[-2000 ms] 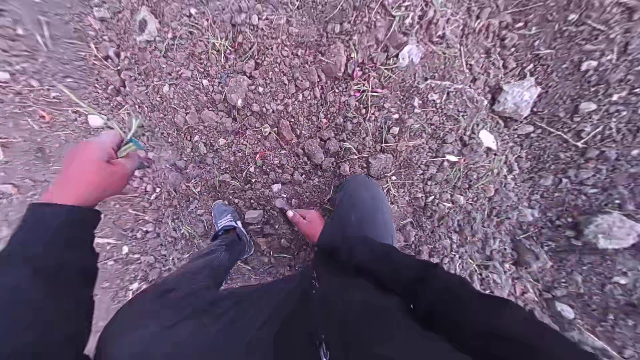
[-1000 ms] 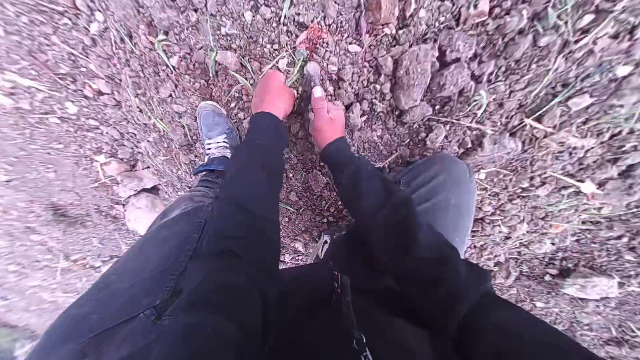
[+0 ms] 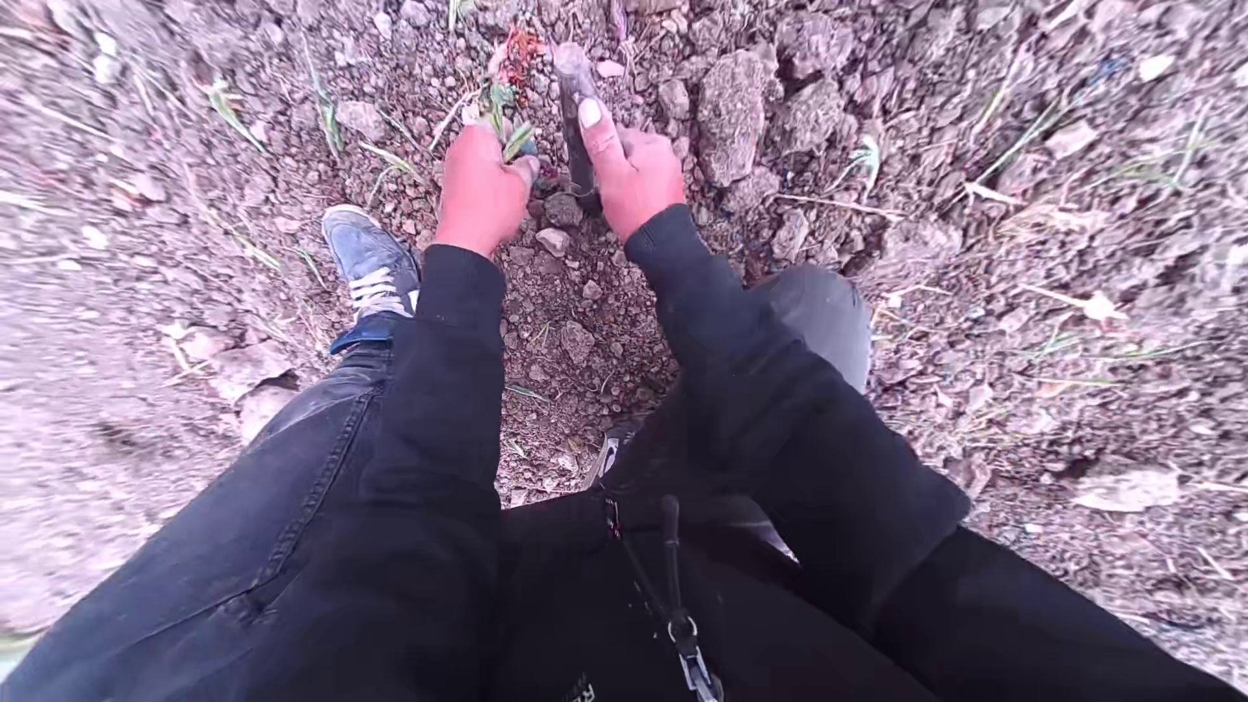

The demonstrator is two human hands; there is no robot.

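My left hand (image 3: 483,190) is closed around a small bunch of green plant stems (image 3: 507,132) above the soil. Just right of it, my right hand (image 3: 634,171) grips a dark, narrow tool (image 3: 573,107) that looks like a wooden handle or stick, its rounded end pointing away from me and my thumb along it. What the lower part of the tool is like, I cannot tell. Beyond my left hand lies a tangle of orange-red strands (image 3: 522,60) on the ground, close to the stems and the tool's rounded end.
Rough soil with stones and dry stalks surrounds me. Large clods (image 3: 731,117) lie right of my right hand. Green shoots (image 3: 229,109) stand at the upper left. My shoe (image 3: 366,258) is at the left, my bent knee (image 3: 819,312) at the right.
Two seconds ago my hands were far apart, the left out to the side with greenery and the right by my knee. Now they are side by side ahead of me. The view has shifted.
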